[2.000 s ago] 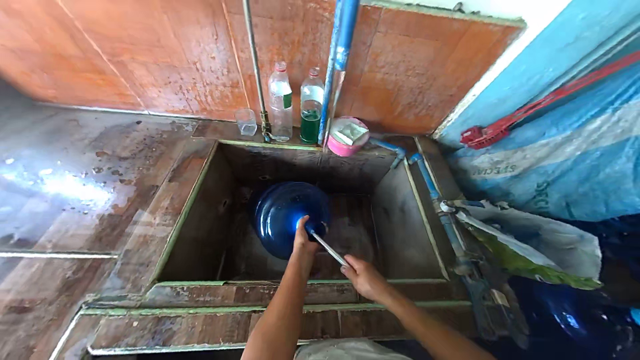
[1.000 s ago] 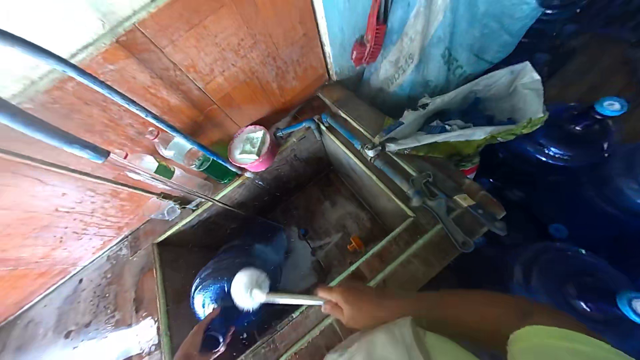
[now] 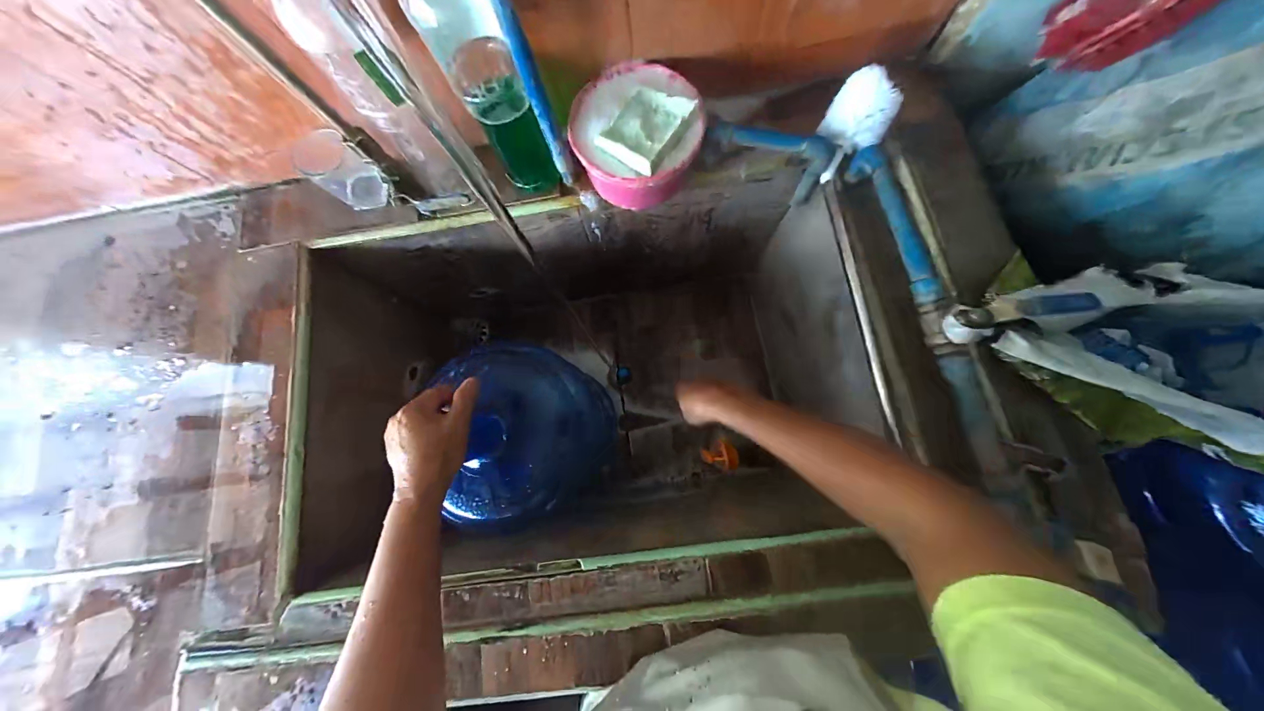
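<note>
In the tiled basin a large blue plastic water jug point(image 3: 553, 425) stands with its neck towards me. My left hand point(image 3: 431, 439) is at the jug's neck, its fingers curled; whether it grips the neck is hard to tell. Blurred, my right hand point(image 3: 709, 403) hovers over the basin floor to the right of the jug, its fingers drawn in and no object visible in it. Near it on the basin floor lies a small orange piece point(image 3: 721, 455). A white-bristled brush point(image 3: 861, 109) rests on the blue pipe at the basin's back right corner.
Along the back ledge stand a pink tub point(image 3: 637, 133) holding a pale block, a bottle of green liquid point(image 3: 513, 123) and a clear plastic cup point(image 3: 343, 170). A blue pipe with a valve point(image 3: 966, 323) runs down the right edge. Beyond it lies an open plastic sack point(image 3: 1136, 346).
The brush has left my right hand and now lies on the pipe at the back right. My right hand is over the basin. The view has swung back to face the basin.
</note>
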